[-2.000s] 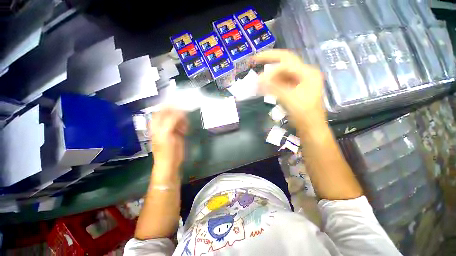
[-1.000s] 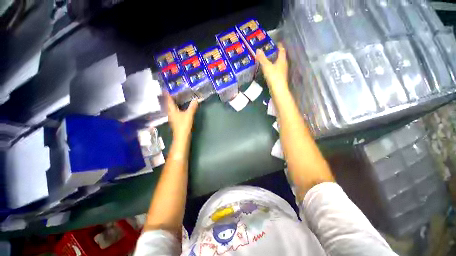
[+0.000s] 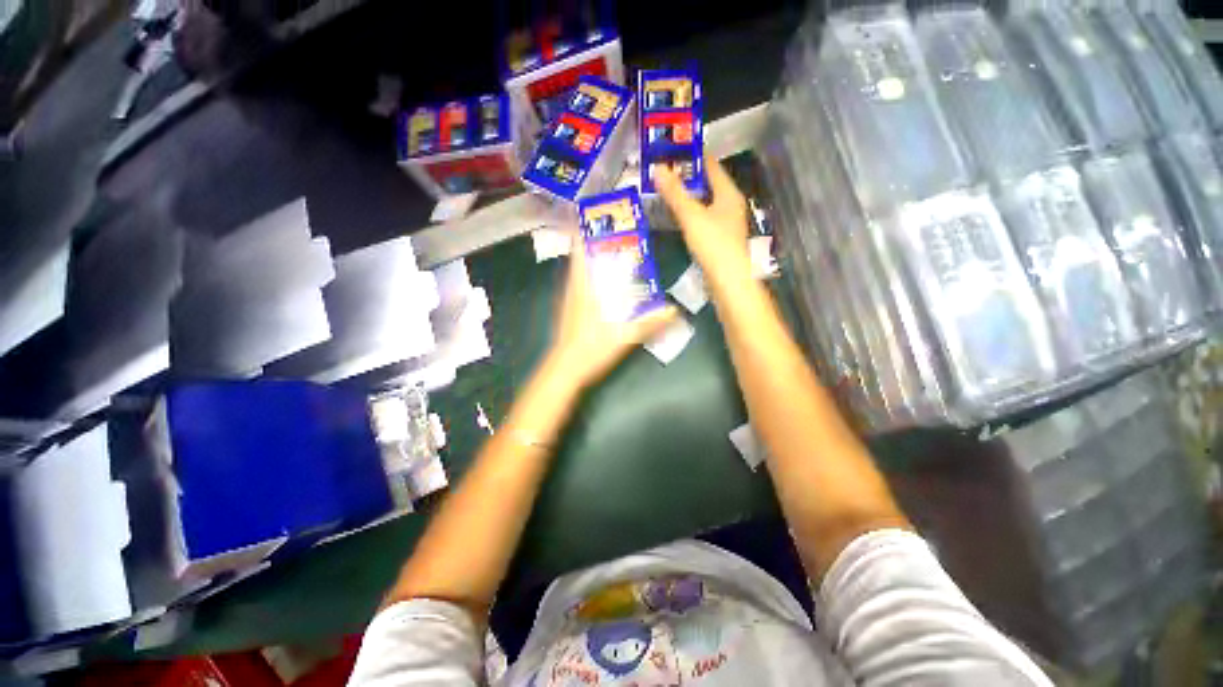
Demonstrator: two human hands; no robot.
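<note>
My left hand (image 3: 600, 322) is around the lower end of a closed blue retail box (image 3: 620, 252) above the green bench. My right hand (image 3: 706, 204) is on the near end of another closed box (image 3: 669, 118), which stands at the bench's far edge. A tilted closed box (image 3: 581, 136) stands between and beyond them, touched by neither hand as far as I see. More finished boxes stand behind it on the dark strip, one group at left (image 3: 457, 126) and one at the top (image 3: 557, 38).
Stacked clear blister trays with bagged devices (image 3: 975, 289) stand at right. Open cartons with raised white flaps (image 3: 255, 289) and a blue carton (image 3: 275, 463) stand at left. White paper scraps (image 3: 668, 338) lie on the green bench (image 3: 610, 436). A red crate (image 3: 221, 671) is at lower left.
The row of boxes at the far edge is broken up. Some now stand farther back on the dark strip. My left hand has moved right onto a box; my right hand stays near the rightmost box.
</note>
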